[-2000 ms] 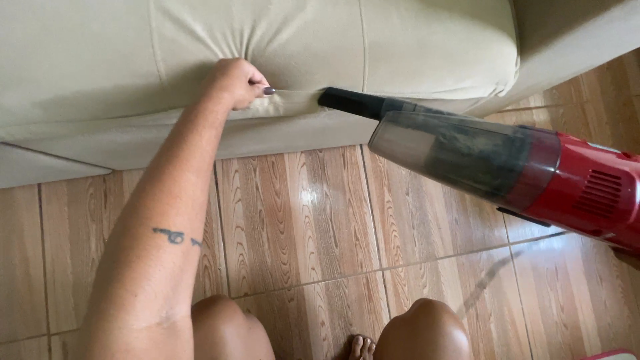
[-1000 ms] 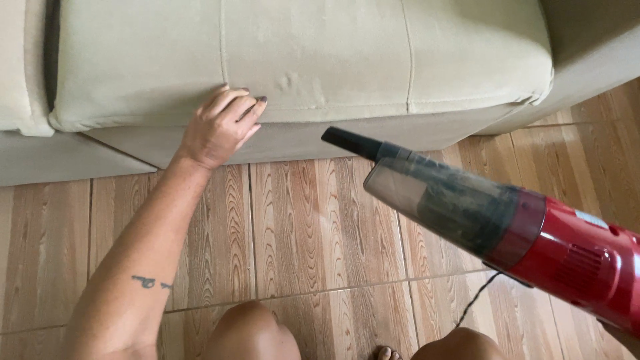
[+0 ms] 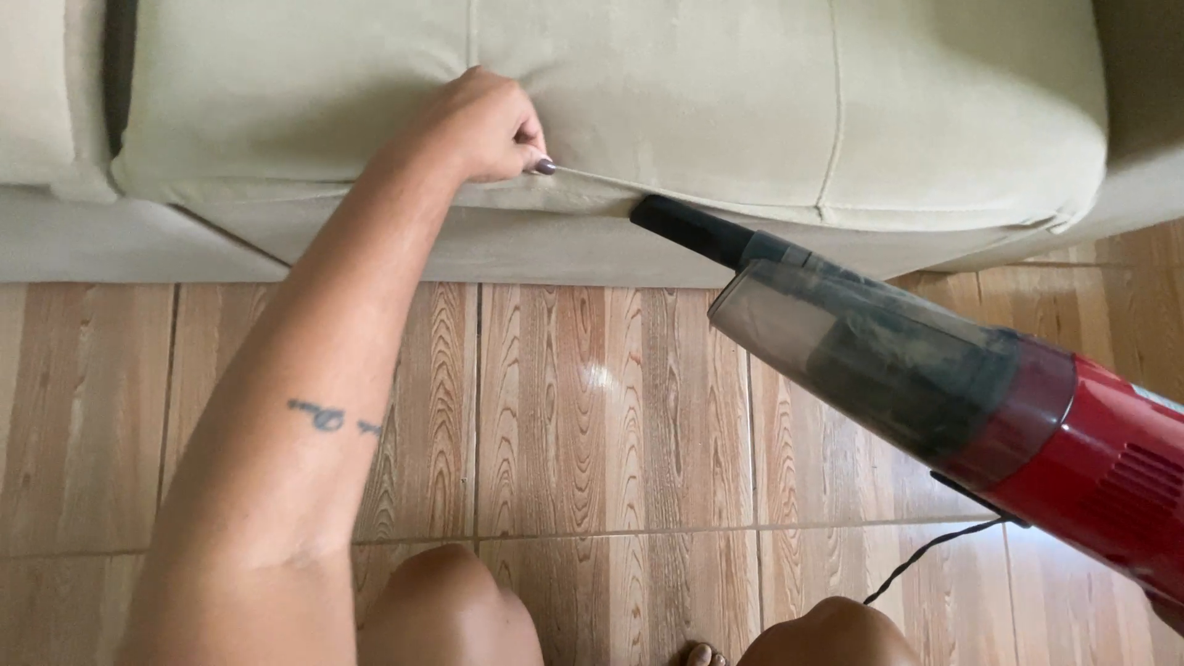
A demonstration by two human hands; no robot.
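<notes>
My left hand (image 3: 495,129) pinches the front seam of a beige fabric sofa cushion (image 3: 647,102) and draws its edge taut. A red handheld vacuum cleaner (image 3: 925,379) with a dusty, see-through dust cup comes in from the right. Its black crevice nozzle (image 3: 694,229) points at the cushion's front edge, with the tip at the seam, a short way right of my left hand. My right hand is out of view, past the right edge of the picture.
Below the cushion runs the sofa's fabric base (image 3: 555,254), with an armrest (image 3: 1147,139) at the right. A black cord (image 3: 925,555) hangs under the vacuum cleaner. My knees are over the wood-look tiled floor (image 3: 610,416).
My left hand was resting loosely at the cushion's edge one second ago and now grips the seam. The nozzle tip has come from below the cushion up to its edge.
</notes>
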